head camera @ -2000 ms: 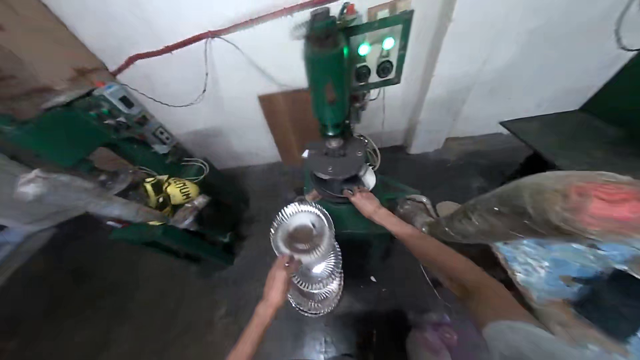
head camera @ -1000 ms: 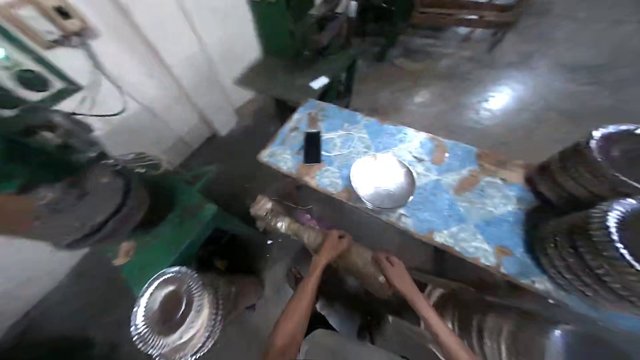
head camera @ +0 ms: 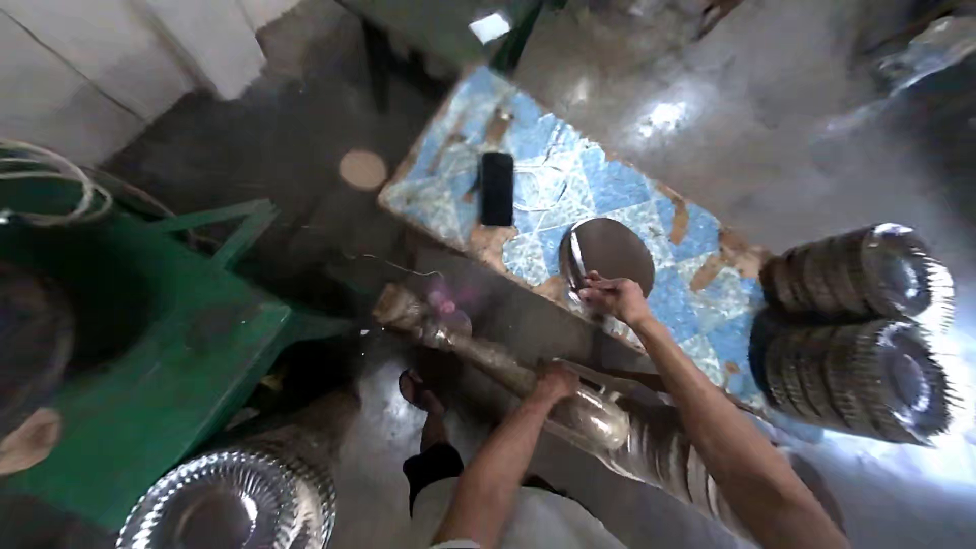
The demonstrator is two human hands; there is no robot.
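My left hand [head camera: 558, 381] rests closed on a long roll in clear plastic wrap [head camera: 503, 366], which lies beside the table and holds several stacked discs or plates toward its lower right end. My right hand [head camera: 616, 297] is over the table, its fingertips at the near left edge of a round flat disc [head camera: 619, 248]. A thin pale strip, perhaps a blade or the disc's lifted rim, stands at those fingertips; whether the fingers grip it is hard to tell.
The table [head camera: 465, 137] has a worn blue patterned top bearing a black phone [head camera: 496, 189] and a thin white cable. Tall stacks of silver fluted plates [head camera: 907, 374] stand at its right end. More fluted plates [head camera: 217, 518] are at lower left, near a green metal machine bench [head camera: 175, 366].
The view has turned from the green press to the table. My right hand has moved from the wrapped roll to the disc on the table. My left hand remains on the roll.
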